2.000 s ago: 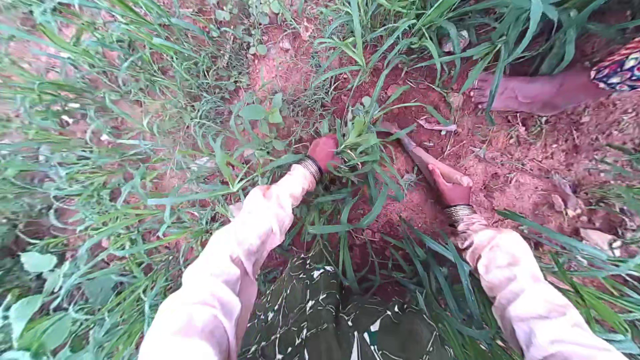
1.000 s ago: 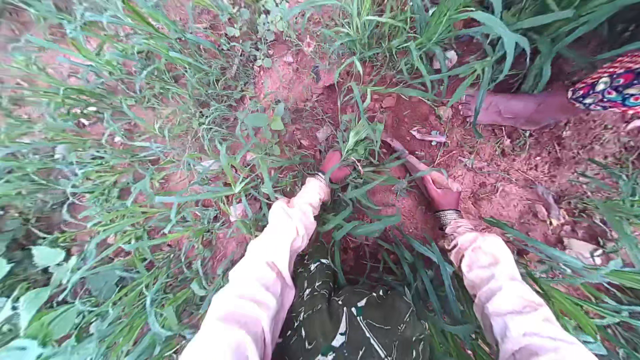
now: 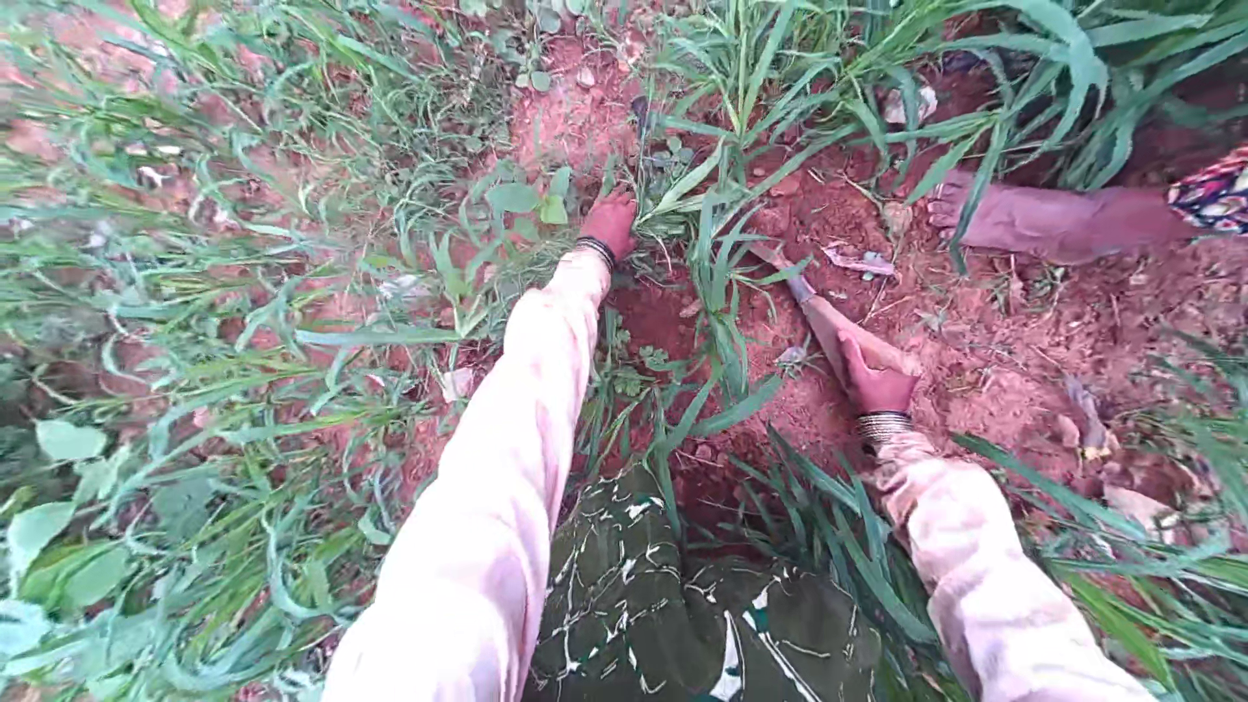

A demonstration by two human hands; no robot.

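Observation:
My right hand (image 3: 880, 378), with bangles at the wrist, is closed around the wooden handle (image 3: 846, 331) of a hand tool. Its narrow metal end (image 3: 783, 266) points up and left, low over the red soil beside a clump of long-bladed green plants (image 3: 720, 292). My left hand (image 3: 611, 222) reaches into low weeds (image 3: 648, 210) left of that clump. Its fingers are partly hidden among the leaves, so what they grasp cannot be told.
Another person's bare foot (image 3: 1058, 216) rests on the soil at the upper right, below a patterned cloth (image 3: 1214, 195). Dense grass (image 3: 214, 322) covers the left side. Stones (image 3: 1139, 509) and dry scraps (image 3: 858, 260) lie at the right.
My left hand has moved forward, away from my body, into the weeds. My right hand still holds the tool by its handle.

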